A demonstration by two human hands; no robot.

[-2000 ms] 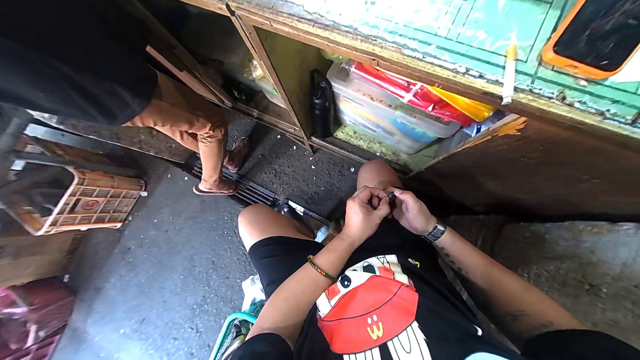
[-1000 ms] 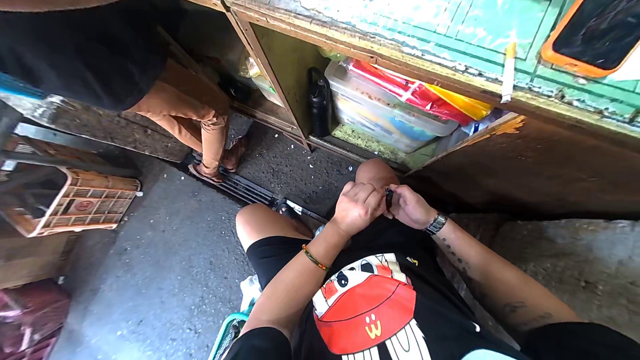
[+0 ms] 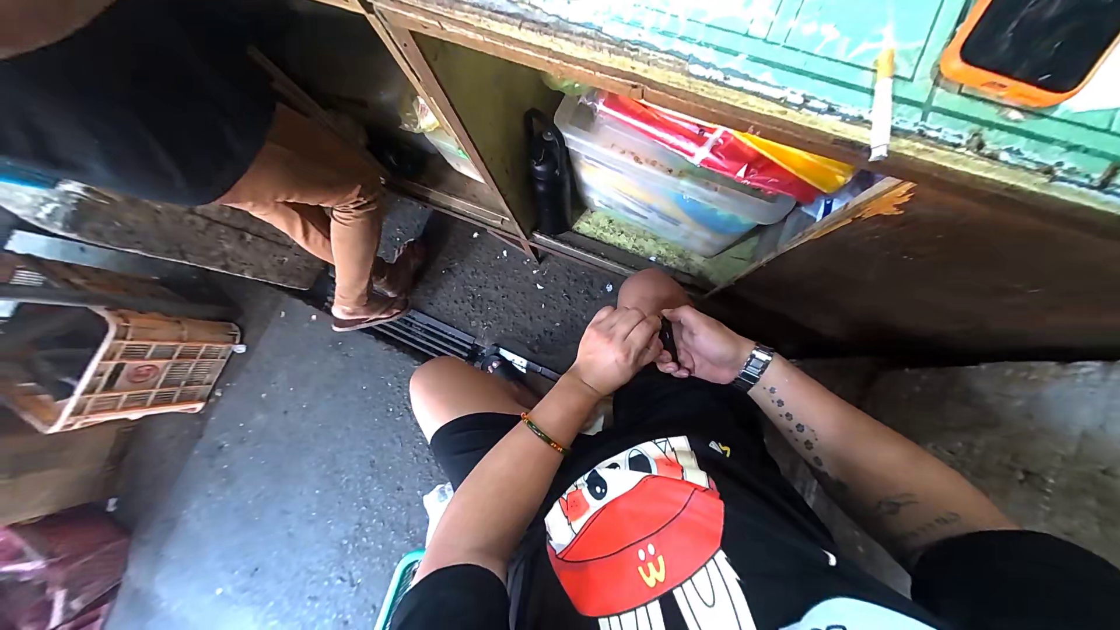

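Observation:
Both my hands meet above my lap, close to my bare knee. My left hand, with a beaded bracelet on its wrist, has curled fingers pressed against a small dark object. My right hand, wearing a metal-band watch, holds that object between thumb and fingers. The object's far part is hidden by my left fingers, so its kind and exactly how the left fingers grip it cannot be told.
A wooden counter bears a cigarette and an orange-cased phone. Below are a black bottle and a clear plastic bin. Another person is at the left, near a plastic crate.
Since the oldest frame, the other person's legs and feet have shifted right. My hands have stayed together around the small dark object, with my left fingers changing their position on it.

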